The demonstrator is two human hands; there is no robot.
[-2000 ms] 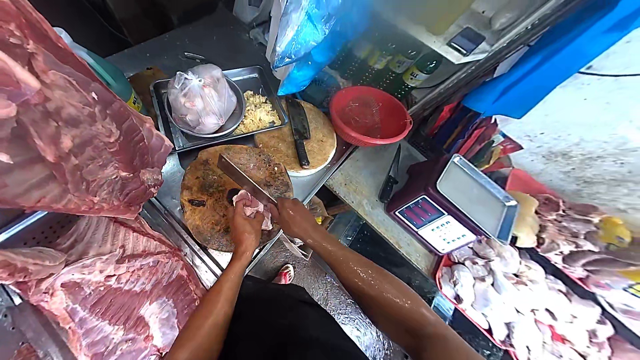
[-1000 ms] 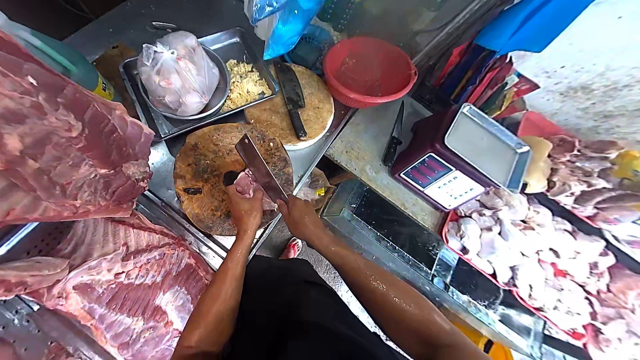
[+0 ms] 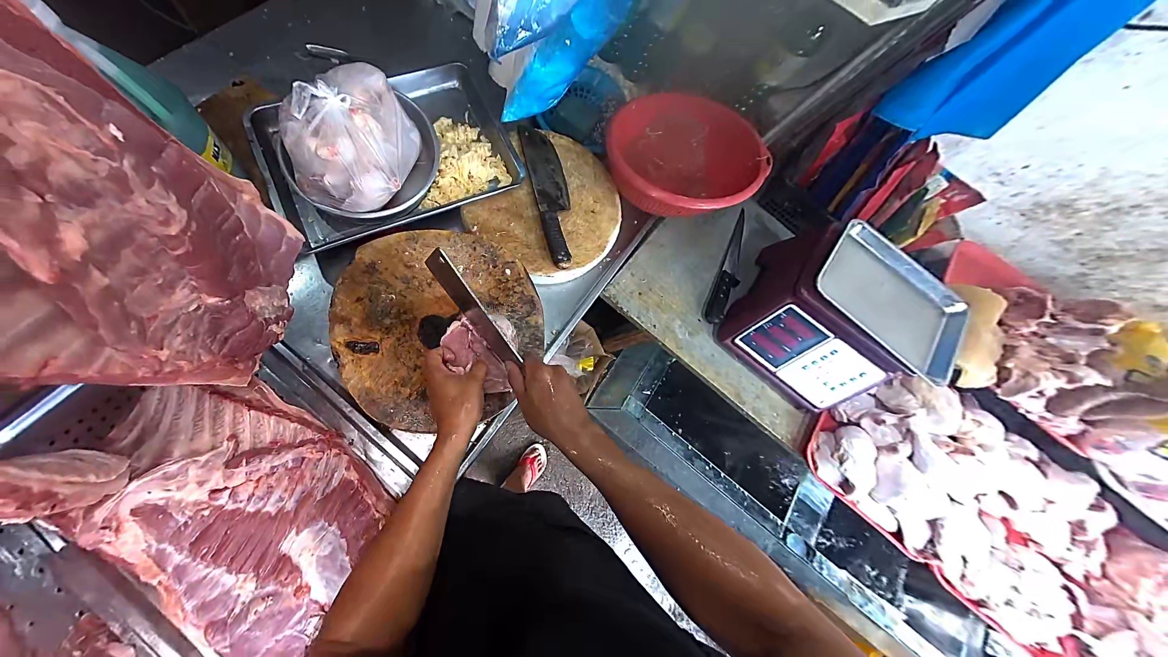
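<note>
My left hand [image 3: 454, 394] grips a piece of raw meat [image 3: 467, 349] near the lower right part of a worn round wooden chopping board [image 3: 388, 301]. In my right hand [image 3: 550, 400] is the handle of a cleaver [image 3: 470, 306]; its blade slants up and left across the meat. How deep the edge sits in the meat cannot be told. A dark patch or lump lies just left of the meat. Behind, a second round board [image 3: 589, 205] bears another cleaver with a black handle [image 3: 554, 239].
A metal tray [image 3: 447, 82] holds a bowl with bagged meat [image 3: 351, 137] and yellowish pieces [image 3: 465, 164]. Large raw slabs [image 3: 128, 210] crowd the left. A red basin [image 3: 686, 155], a knife [image 3: 725, 274], a scale [image 3: 803, 351] and chicken pieces [image 3: 949, 493] are at right.
The cleaver blade and both hands stay over the board with the meat, their positions shifting slightly. The view has shifted somewhat.
</note>
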